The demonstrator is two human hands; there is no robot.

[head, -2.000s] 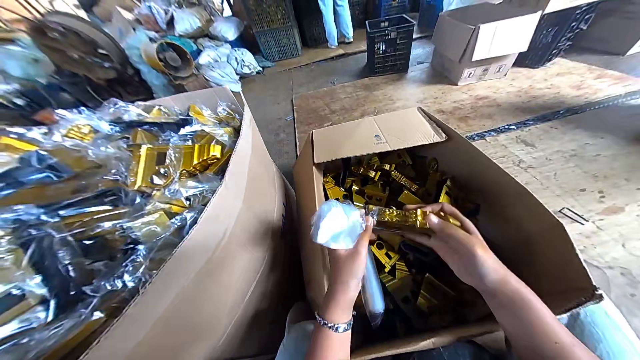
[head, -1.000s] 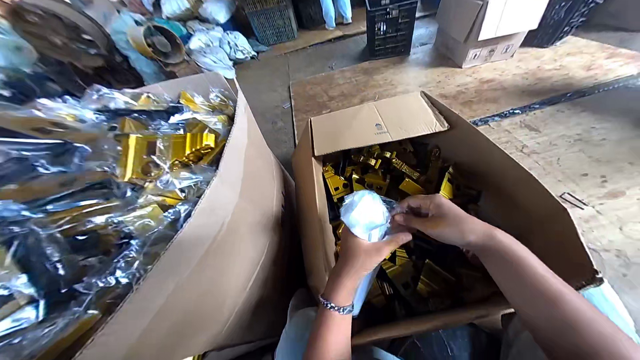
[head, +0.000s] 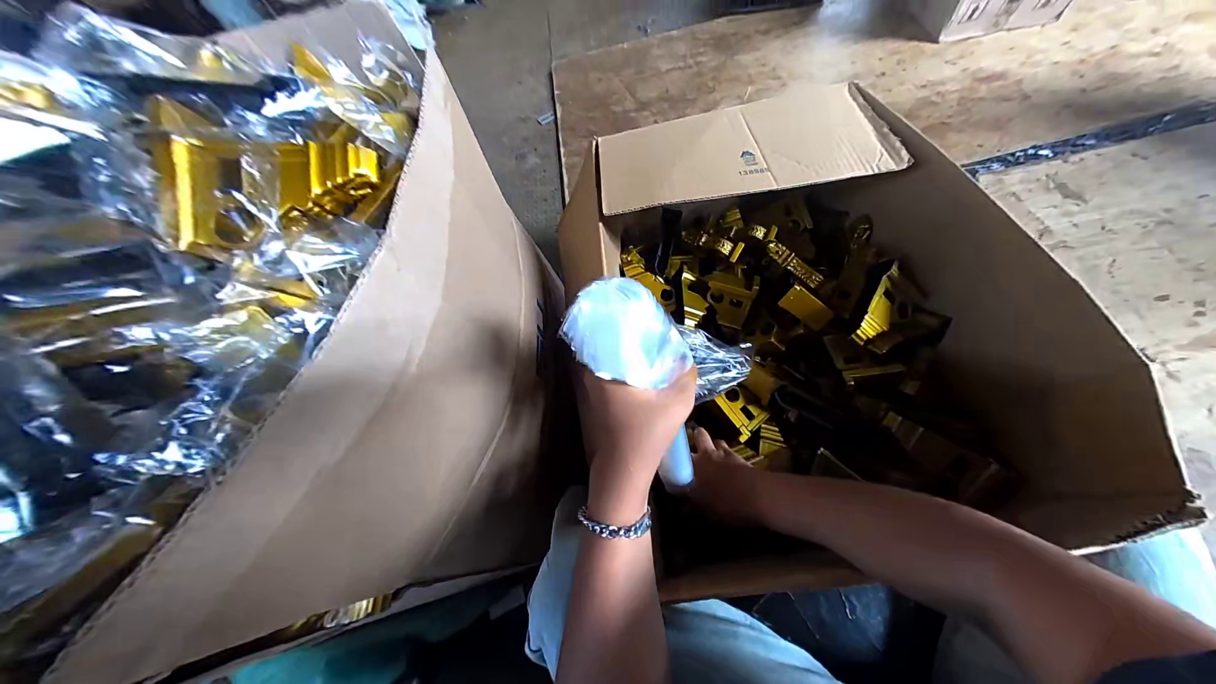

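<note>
My left hand (head: 636, 413) is closed around a roll of clear plastic bags or film (head: 622, 332), whose bright end points up and whose loose clear end sticks out to the right. Below and to the right, my right hand (head: 727, 475) reaches down into a cardboard box (head: 1007, 332), among shiny gold and black pieces (head: 807, 304). Its fingers are partly hidden behind the roll and in the dark of the box, so whether it holds a piece cannot be told.
A taller cardboard box (head: 446, 332) on the left is filled with gold and black pieces in clear plastic (head: 190, 190). The right box's far flap (head: 750, 147) is folded outward. Flat brown sheets (head: 655, 104) lie on the floor beyond, with another carton (head: 988, 14) at the top edge.
Two seconds ago my right hand held a gold piece beside the roll; that piece is no longer in it at the roll. The right hand has moved down into the box. The view has tilted down.
</note>
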